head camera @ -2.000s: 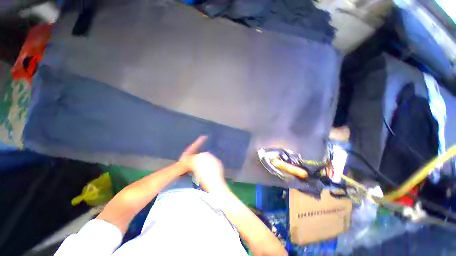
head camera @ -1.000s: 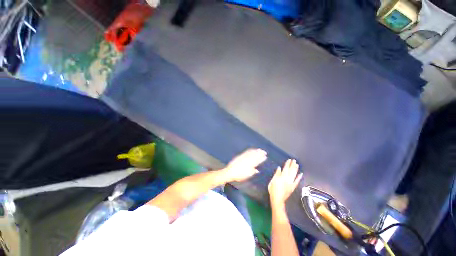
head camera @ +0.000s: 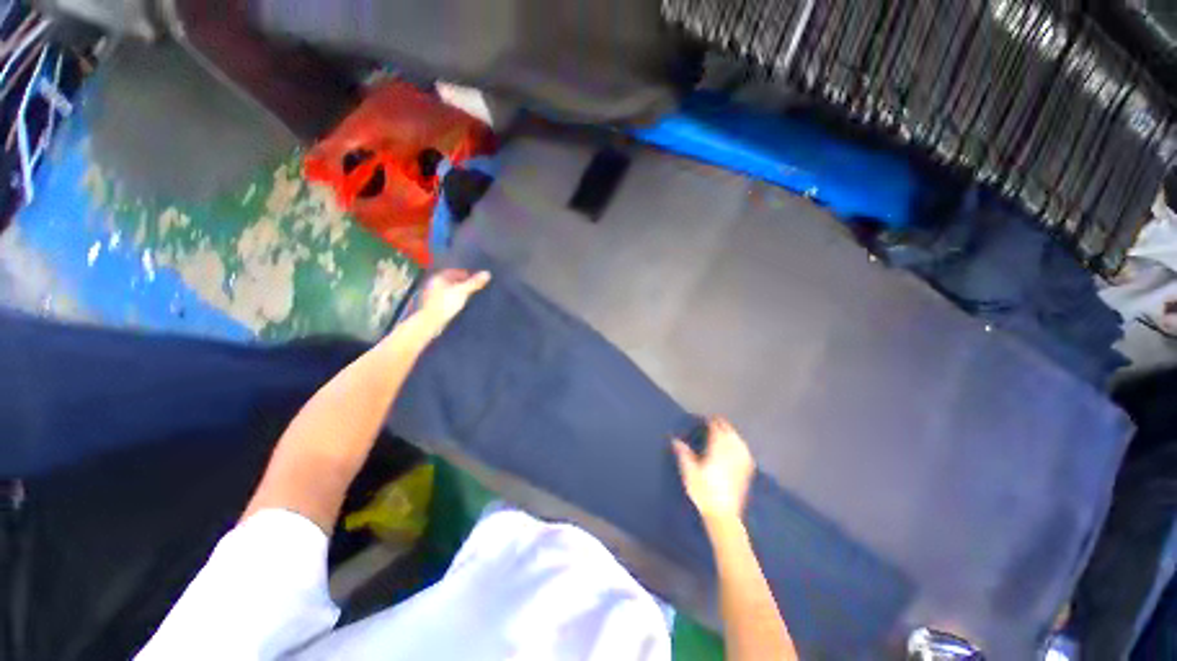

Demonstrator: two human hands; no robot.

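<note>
The dark blue-grey trousers (head camera: pixel 568 387) lie as a long flat strip along the near side of the grey padded ironing table (head camera: pixel 800 297). My left hand (head camera: pixel 449 294) holds the trousers' wide end at the table's left edge; its fingertips are partly hidden. My right hand (head camera: pixel 718 467) is at the far edge of the strip, around its middle, with a small dark fold of cloth between thumb and fingers. Only the tip of the steam iron (head camera: pixel 942 644) shows at the bottom edge, right of the trousers' narrow end.
A red-orange bag (head camera: pixel 400 142) is beyond the table's left end. A black patch (head camera: pixel 599 181) lies on the table's upper left. A blue object (head camera: pixel 774 155) and dark heaped garments (head camera: pixel 1007 284) line the far edge. A yellow item (head camera: pixel 398 506) is below the near edge.
The view has swung left. My left hand has moved from the strip's narrow part to its wide end and taken hold. My right hand has moved left along the strip and now pinches the cloth.
</note>
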